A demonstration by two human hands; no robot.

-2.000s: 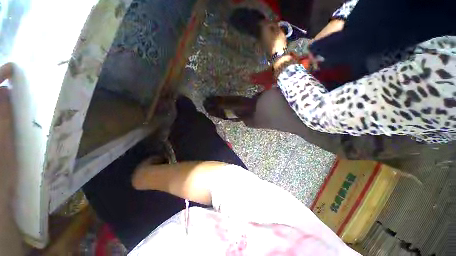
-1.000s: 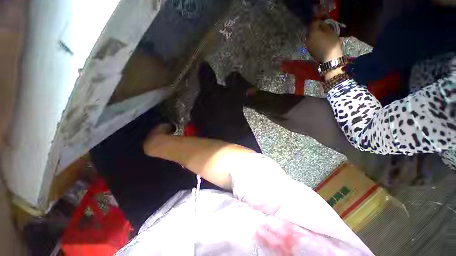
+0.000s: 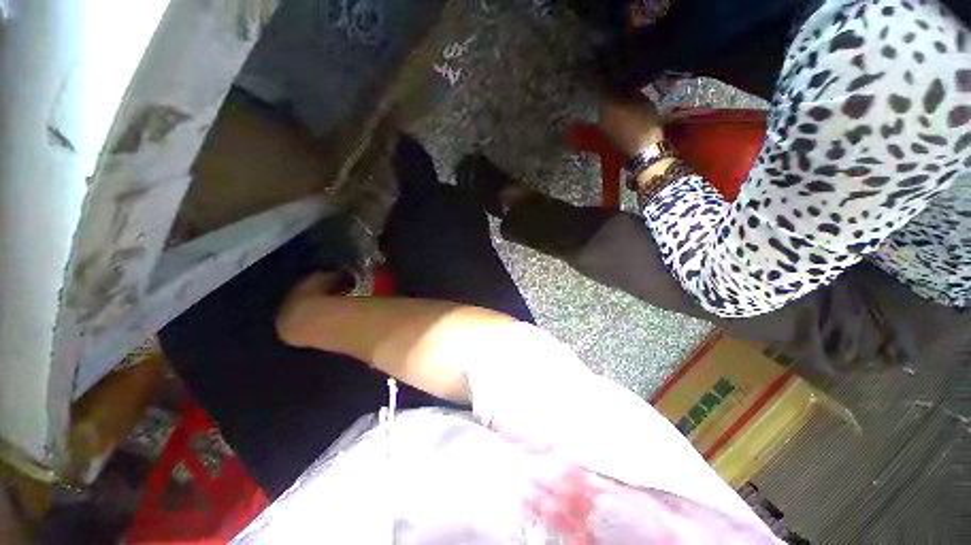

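My right forearm reaches across my dark-clothed lap from the lower right. My right hand (image 3: 312, 296) lies at the lap beside the bench, foreshortened and in shadow; its fingers and anything in them are hidden. A thin white cord (image 3: 391, 400) hangs at the front of my pale top, below the forearm; I cannot tell if it is a cable or part of the clothing. My left hand is not in view. The worn white bench (image 3: 107, 138) stands along the left.
A person in a spotted sleeve (image 3: 809, 181) sits at the upper right, one hand (image 3: 630, 122) lowered near a red stool (image 3: 719, 144). A brown carton (image 3: 719, 399) with red stripes stands on the speckled floor at the lower right. Another red stool (image 3: 202, 490) shows at the lower left.
The view has shifted. The skin at the left edge is gone from view. The other person's hand has lowered, and the white ring seen by it no longer shows. My right arm stays across my lap.
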